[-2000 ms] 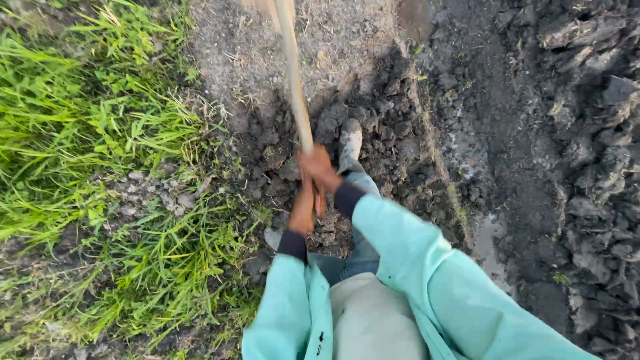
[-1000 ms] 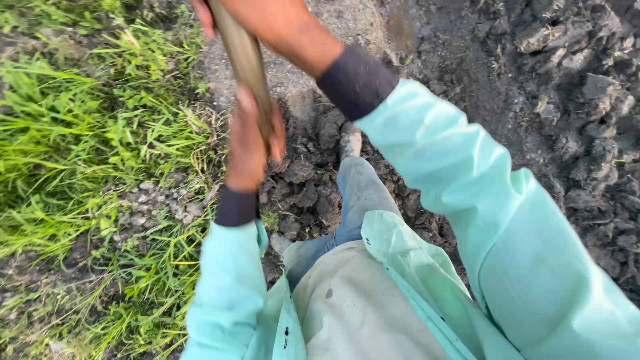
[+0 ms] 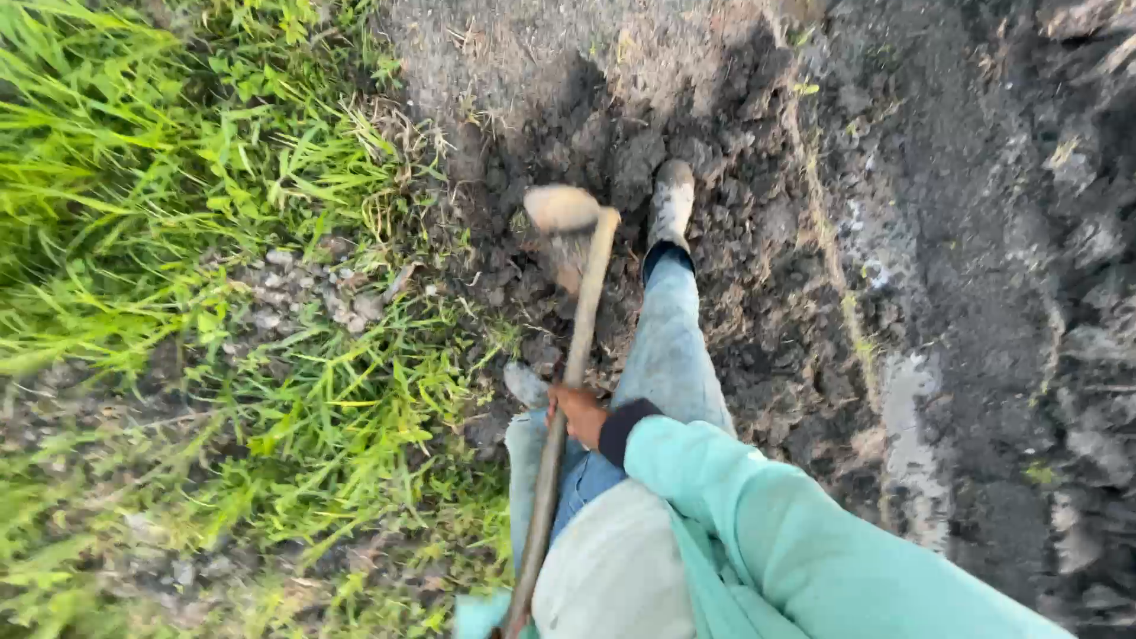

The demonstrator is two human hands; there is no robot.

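My right hand [image 3: 581, 415] is closed around the middle of the wooden handle [image 3: 581, 337] of a hoe, in front of my knees. Only a sliver of my left hand [image 3: 522, 623] shows at the bottom edge, at the handle's near end; most of it is out of view. The hoe's blurred, mud-coloured blade [image 3: 563, 209] is at the handle's far end, over dark broken soil [image 3: 612, 146] and left of a muddy boot [image 3: 673, 200].
Tall green grass [image 3: 293, 177] borders the dug soil on the left, with small clods [image 3: 311, 288] in it. My other boot [image 3: 525, 385] is behind the hoe blade. To the right run a thin grassy ridge [image 3: 834, 257], a wet strip [image 3: 914, 444] and rough dark mud [image 3: 1021, 311].
One second ago both hands were high in the view, together on the handle. Now the right hand is lower, the left is at the bottom edge, and the hoe's blade has come into view.
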